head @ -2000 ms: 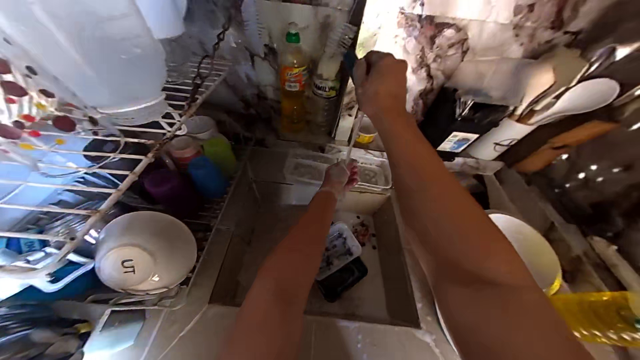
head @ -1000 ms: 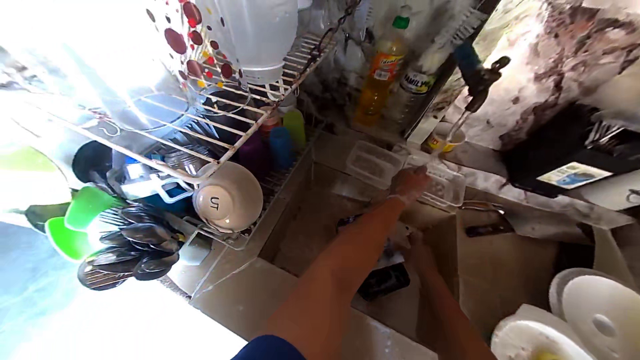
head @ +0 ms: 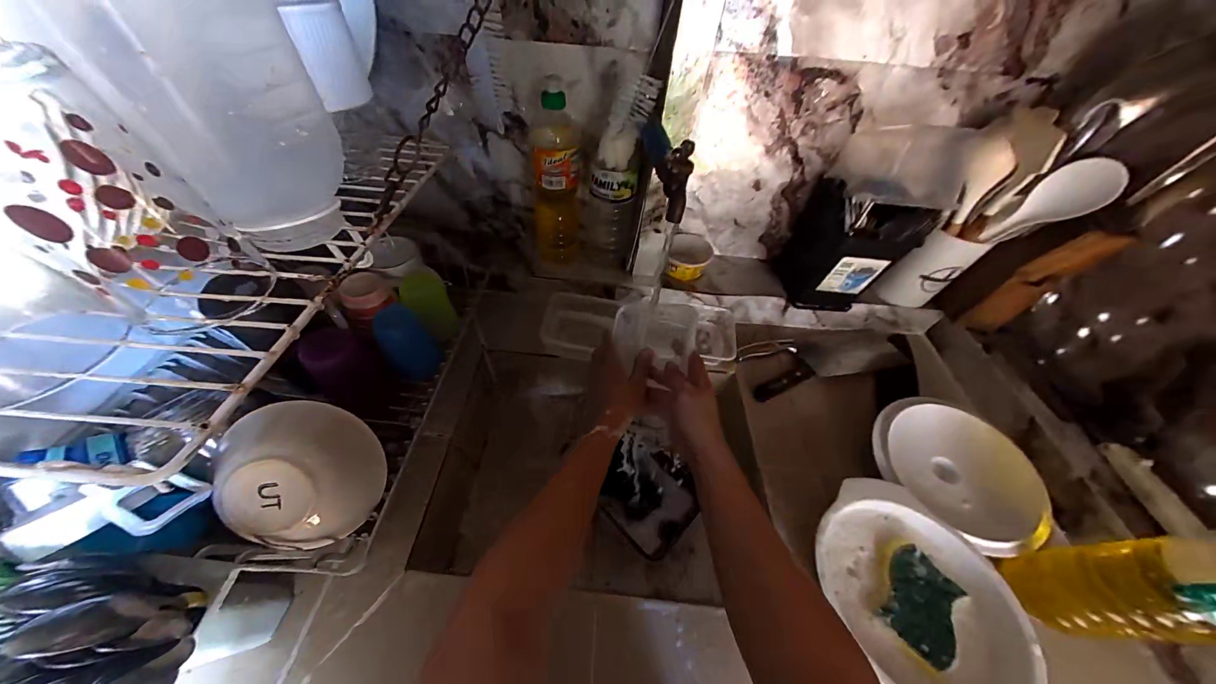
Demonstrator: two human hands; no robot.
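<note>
Both my left hand [head: 622, 385] and my right hand [head: 689, 394] hold a clear plastic container [head: 655, 328] under the faucet [head: 675, 180], where a thin stream of water falls into it. Behind it, at the sink's back edge, lie more clear plastic containers [head: 575, 323]. Below my hands, a black tray [head: 651, 518] with whitish suds or water on it rests in the sink basin [head: 513, 456]. Soapy foam clings to my left wrist.
A wire dish rack [head: 237, 380] with a white bowl [head: 299, 475] stands left. Bottles [head: 556, 190] stand behind the sink. To the right are a knife [head: 784, 382], a white dish [head: 850, 570] holding a green sponge [head: 921, 606], a lid [head: 959, 470] and a yellow bottle [head: 1092, 579] on its side.
Two seconds ago one hand was at the faucet handle; now both are below it on the clear container. The view has swung left and back. Water now runs into the container.
</note>
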